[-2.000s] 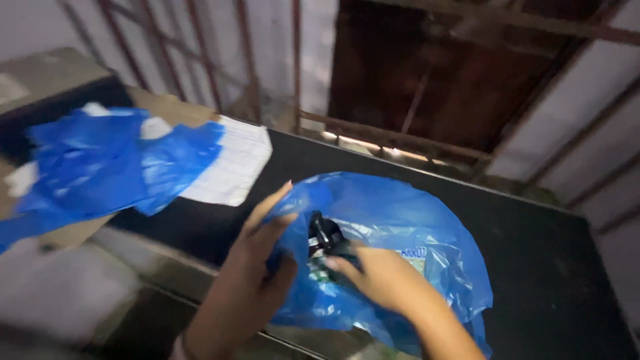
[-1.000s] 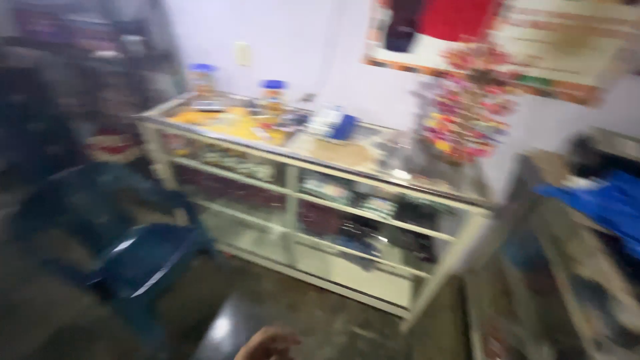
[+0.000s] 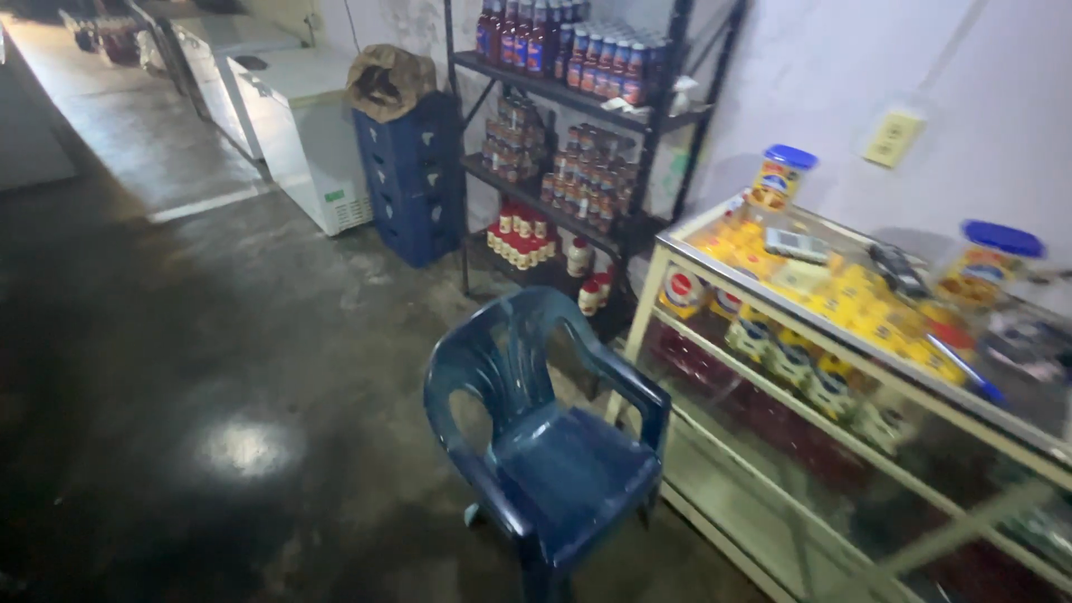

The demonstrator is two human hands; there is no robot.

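Observation:
Neither my left hand nor my right hand shows in the head view now. A dark blue plastic armchair [image 3: 569,469] stands on the floor near the centre. To its right is a glass display counter with a cream frame [image 3: 779,360]. Yellow packets [image 3: 863,310] lie at its top, with a calculator-like device [image 3: 796,245], a blue pen [image 3: 967,368] and a dark object [image 3: 899,272] about them. Two clear tubs with blue lids, one at the back corner [image 3: 779,177] and one farther right [image 3: 988,264], stand there too.
Behind the chair, a dark metal shelf rack [image 3: 553,84] holds many bottles. Stacked blue crates [image 3: 414,180] with a brown paper bag [image 3: 389,79] on top stand beside a white chest freezer [image 3: 314,155]. Dark, shiny floor [image 3: 243,368] stretches across the left.
The view has swung from the dark surface with the blue plastic bag, past the counter, to the chair and rack. Both hands, seen at the bag two seconds ago, are out of view.

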